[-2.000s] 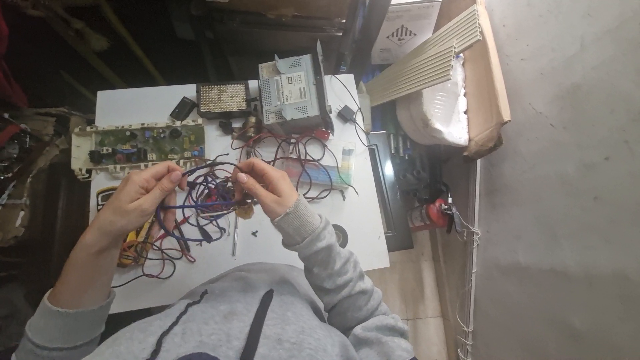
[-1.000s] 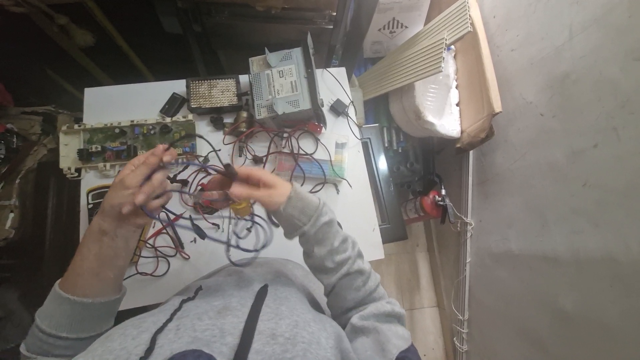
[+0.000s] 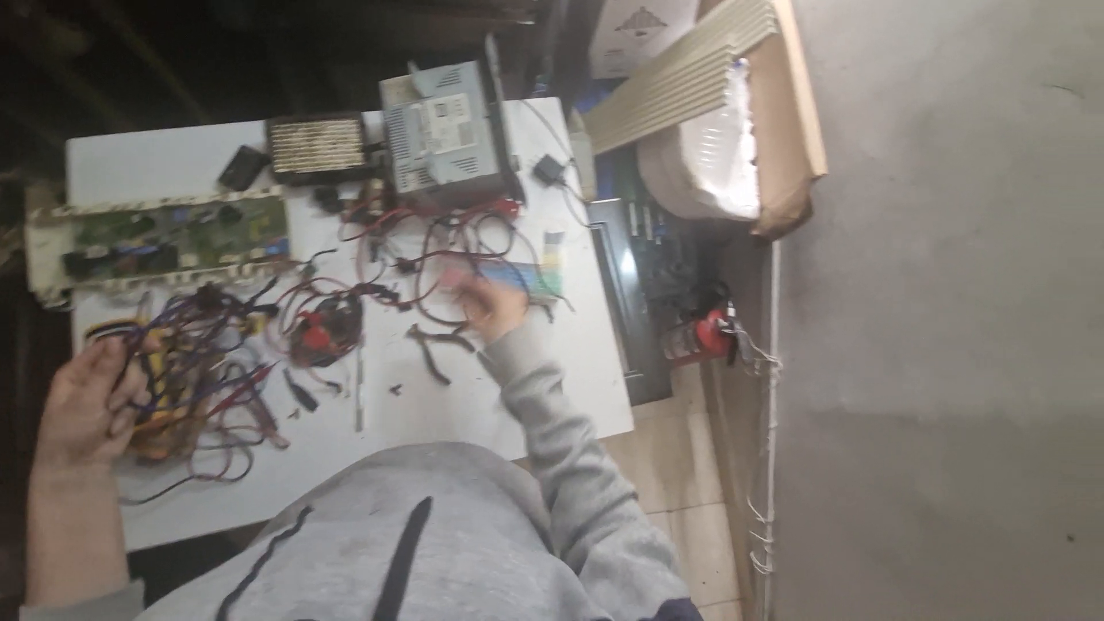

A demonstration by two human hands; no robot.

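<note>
At the table's left side, my left hand (image 3: 103, 397) is closed on a bundle of blue and purple wires (image 3: 207, 315) above a yellow multimeter (image 3: 155, 379). My right hand (image 3: 492, 304), blurred, is over the striped coloured sheet (image 3: 526, 278) and beside red and black cables (image 3: 423, 259); whether it holds anything is unclear. Just below it lie dark-handled pliers (image 3: 438, 345). A coil of red and black wire (image 3: 323, 332) rests mid-table. To its left is a circuit board in a pale frame (image 3: 181, 237). A black-handled tool (image 3: 300, 391) lies near the front.
A metal car stereo unit (image 3: 444, 134), a box with a ribbed grille (image 3: 317, 148) and a small black adapter (image 3: 548, 170) stand along the back. Right of the white table (image 3: 569, 388) are a dark panel (image 3: 625, 302), a red fire extinguisher (image 3: 709, 335) and an open cardboard box (image 3: 789, 129).
My hands have moved apart: the left to the left with the blue wires, the right away from them toward the coloured sheet. The pliers and the red and black coil now show uncovered.
</note>
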